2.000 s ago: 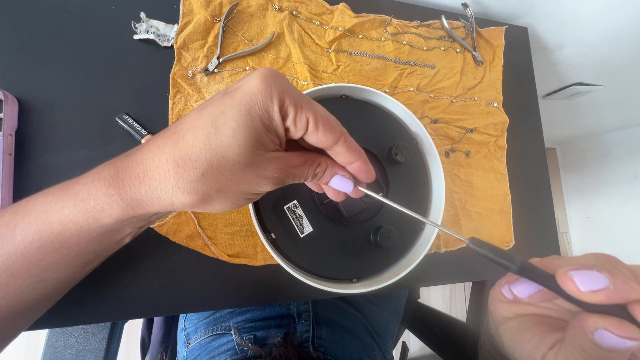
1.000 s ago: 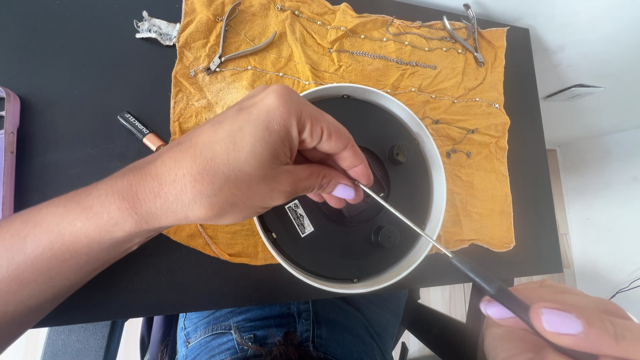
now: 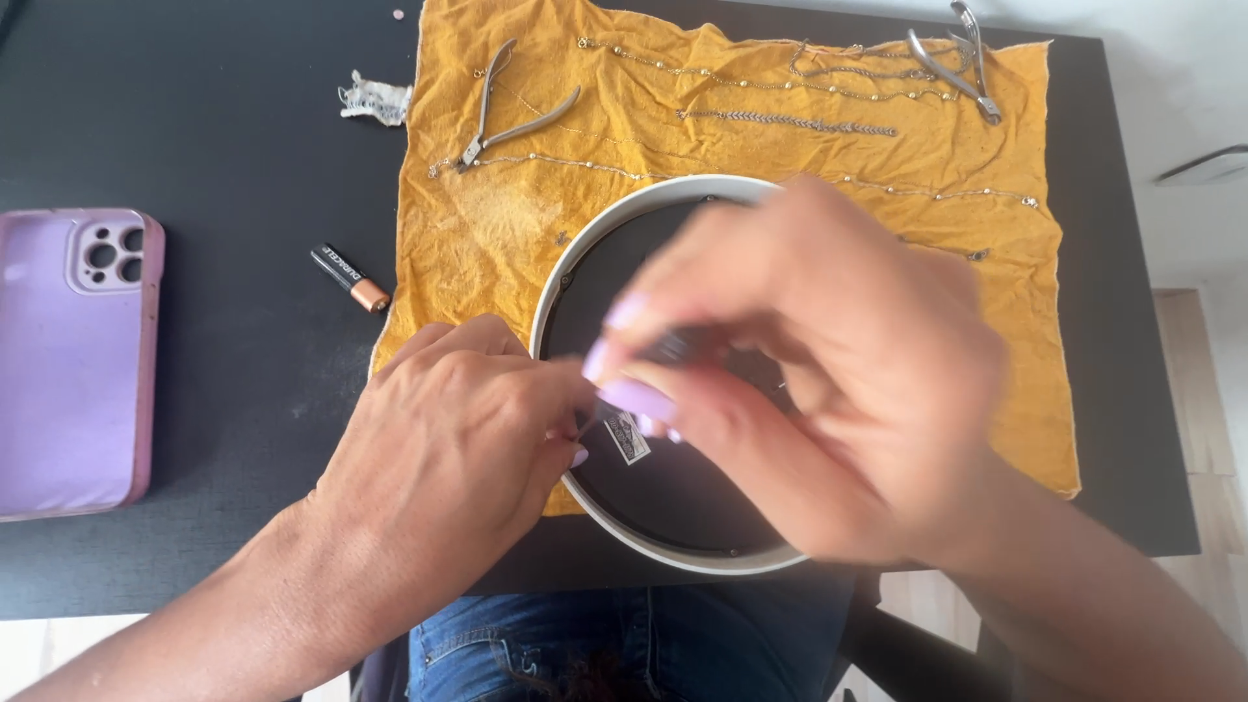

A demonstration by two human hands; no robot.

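Observation:
A round object with a white rim and a black face lies over the front of a yellow cloth. My left hand is at the rim's left side, its thumb and fingers bent together near a thin blurred piece; what they pinch is unclear. Blurred by motion, my right hand is over the black face, fingers closed around the dark handle of a thin tool. The fingertips of both hands nearly meet above a small printed label. Most of the tool's shaft is hidden or blurred.
The yellow cloth carries pliers at left, more pliers at right, and several chains. Left of it lie a Duracell battery, a purple phone case and a whitish scrap, all on the black table.
My right hand has moved from the lower right to above the round object, bringing the dark-handled tool with it. My left hand has moved left, from over the black face to the rim.

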